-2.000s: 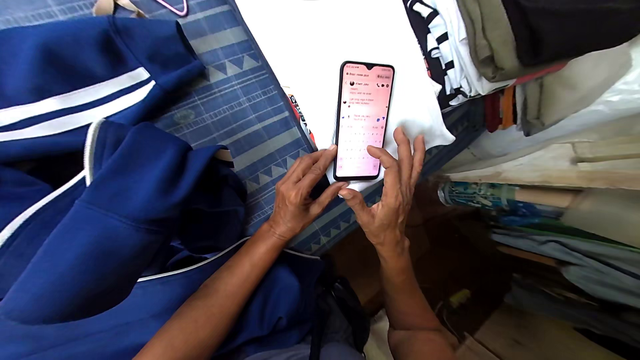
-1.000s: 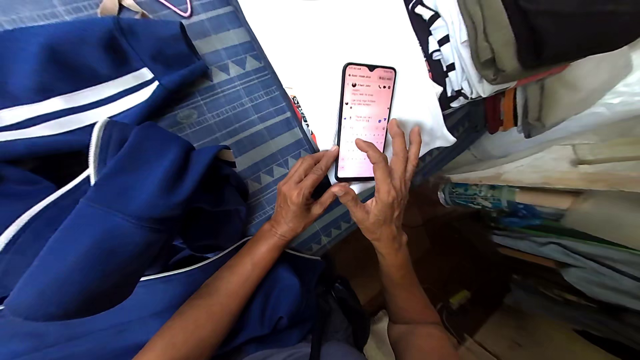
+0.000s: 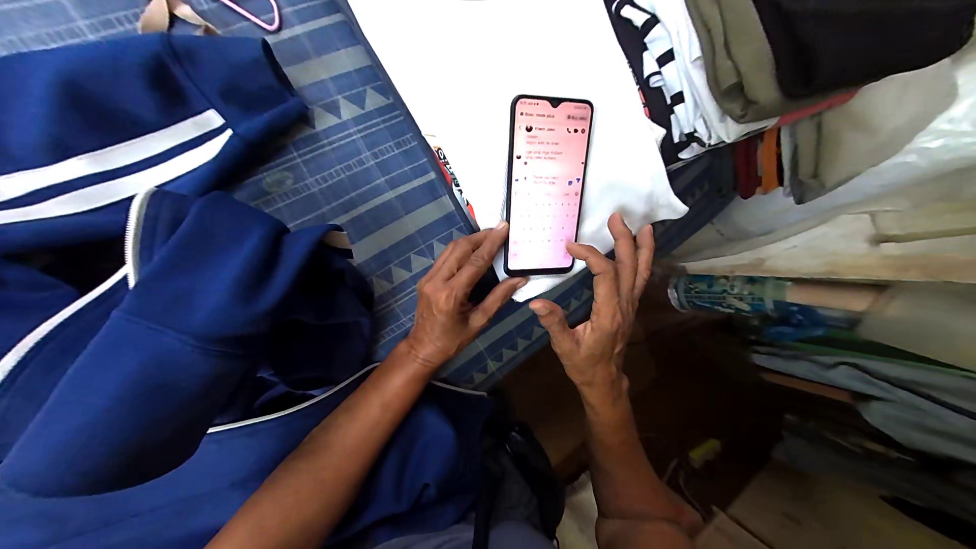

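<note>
A smartphone (image 3: 547, 187) with a lit pink screen showing a chat and a keyboard lies on a white cloth (image 3: 488, 69). My left hand (image 3: 461, 293) rests at its lower left corner, fingertips against the edge and thumb near the bottom edge; it does not grip the phone. At the lower right, my right hand (image 3: 598, 309) has its fingers apart, with the index fingertip at the screen's edge and the thumb off the phone. A blue jacket (image 3: 183, 328) with a white zipper lies to the left, beside a blue garment with white stripes (image 3: 114, 168).
Under the cloth is a blue patterned cover (image 3: 343, 99). Folded clothes (image 3: 732, 69) are stacked at the upper right. Below them, a wooden board (image 3: 831, 267) and more fabrics (image 3: 862, 389) stand at the right. A pink hanger (image 3: 255, 14) lies at the top left.
My right index finger has moved from over the keyboard to the lower right edge of the screen, and the right thumb has spread away from the phone. My left hand has stayed at the corner.
</note>
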